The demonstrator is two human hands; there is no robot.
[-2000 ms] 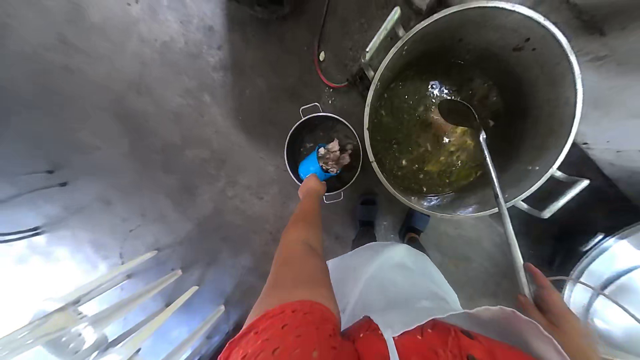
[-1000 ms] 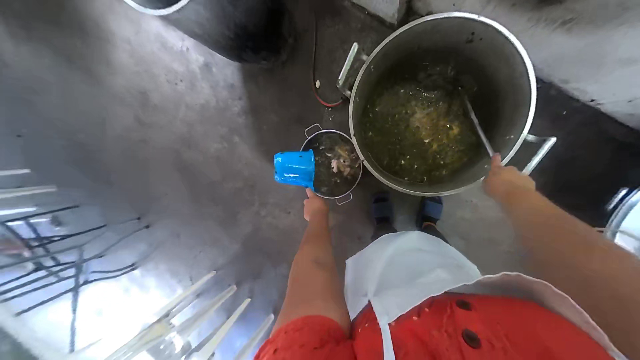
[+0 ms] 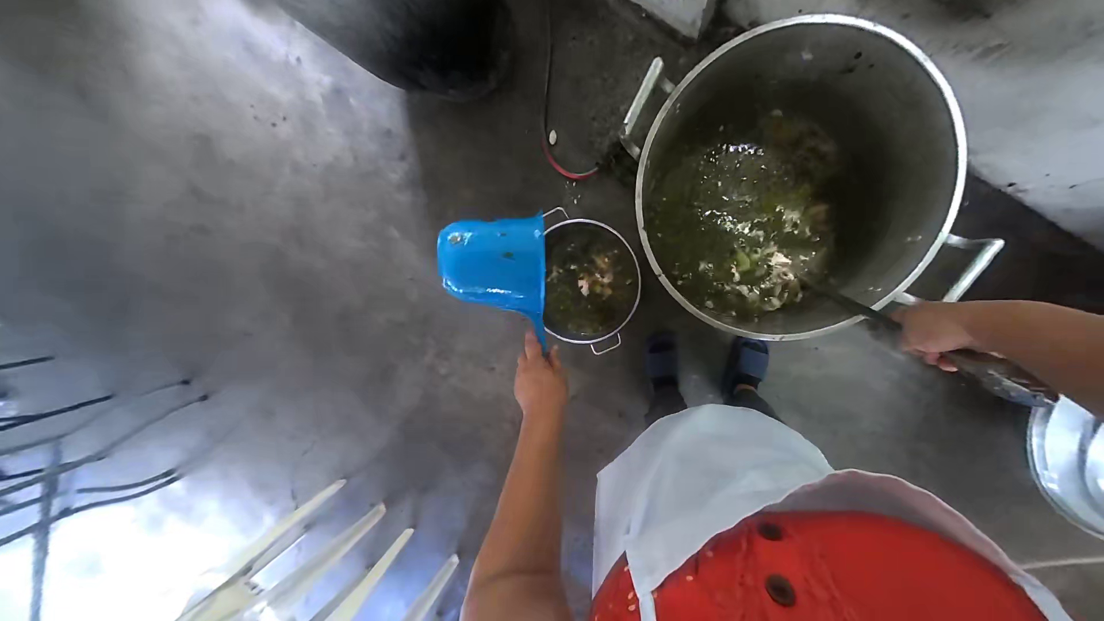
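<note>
My left hand [image 3: 541,379] grips the handle of a blue plastic dipper [image 3: 493,263], which is tilted on its side at the left rim of a small metal pot [image 3: 636,297]. Dark broth with pale pieces lies in that pot. To its right stands a large metal stockpot [image 3: 956,155] with greenish broth and pale bits. My right hand [image 3: 936,335] is closed round the long handle of a ladle [image 3: 992,369] at the stockpot's lower right rim. The ladle's bowl is hidden in the broth.
A dark rounded container [image 3: 414,39] stands at the top. A red hose [image 3: 571,172] lies beside the stockpot's left handle. White plastic chair parts [image 3: 293,552] and dark metal rods [image 3: 86,466] are at the lower left. A shiny metal vessel [image 3: 1056,466] sits at the right edge.
The blue dipper was over the small pot two seconds ago and has moved to its left side. The ladle's bowl, seen above the broth at first, has gone down into it.
</note>
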